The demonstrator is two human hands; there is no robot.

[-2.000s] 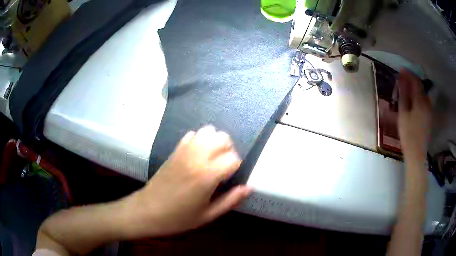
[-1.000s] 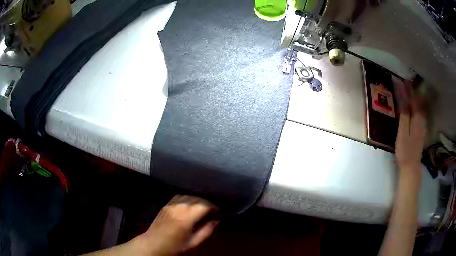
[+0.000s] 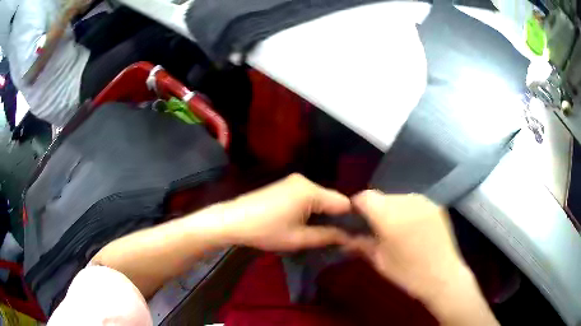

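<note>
A dark grey cut panel lies over the white sewing table, one edge at the needle area on the right, and hangs over the front edge. My left hand and my right hand meet in front of the table, above my lap. Both hold dark cloth between their fingers; the image is blurred there. A bit of grey cloth hangs below them. Whether they hold one layer or two cannot be told.
A thick bundle of dark panels lies at the left by a red frame with white ties and a green scrap. More dark layers lie at the table's far left. A green plastic part is on the machine. A person's light clothing shows upper left.
The view has turned left and down, showing the bundle. My right hand has left the phone's side and joined my left hand at the cloth. The panel's lower end is now folded.
</note>
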